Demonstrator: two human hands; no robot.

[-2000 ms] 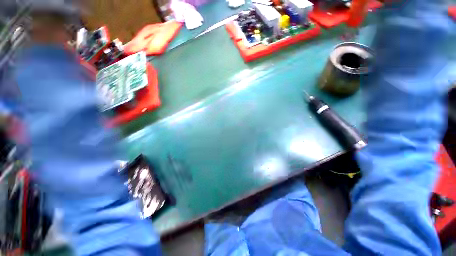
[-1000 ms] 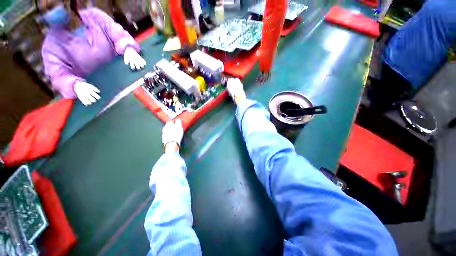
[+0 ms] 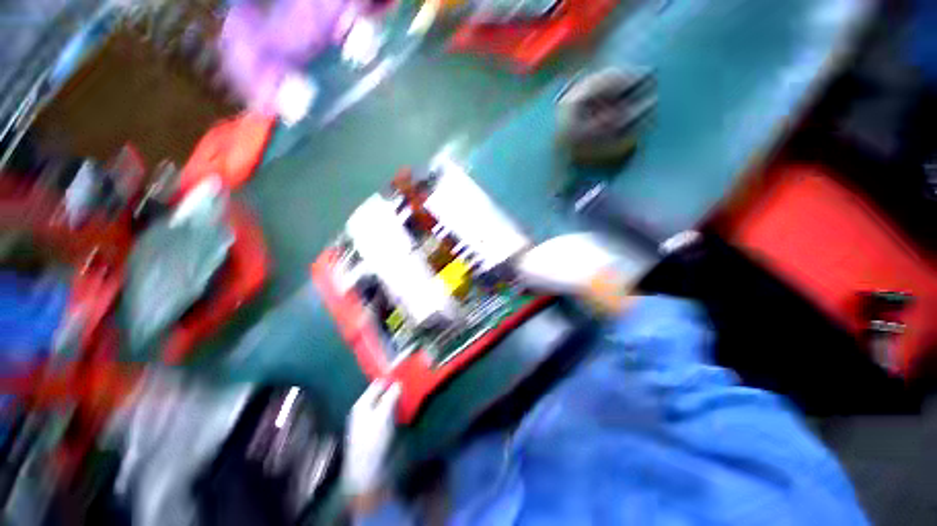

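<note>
The frame is strongly blurred. A power board lies parts side up on a red-orange board pad on the green bench in front of me. Two pale heat sinks stand on it. My gloved left hand is at the pad's near left corner, fingers at its edge. My gloved right hand is at the right side of the board and pad. The exact finger contact is blurred.
A tin can stands beyond my right hand, with a dark screwdriver nearer. Another board on a red pad is at left. Dark trays are at lower left. A black bin with red lining is at right. A person in pink is across the bench.
The board and pad have come toward me with both hands at them, from the far side of the bench to its near side. The view has also turned.
</note>
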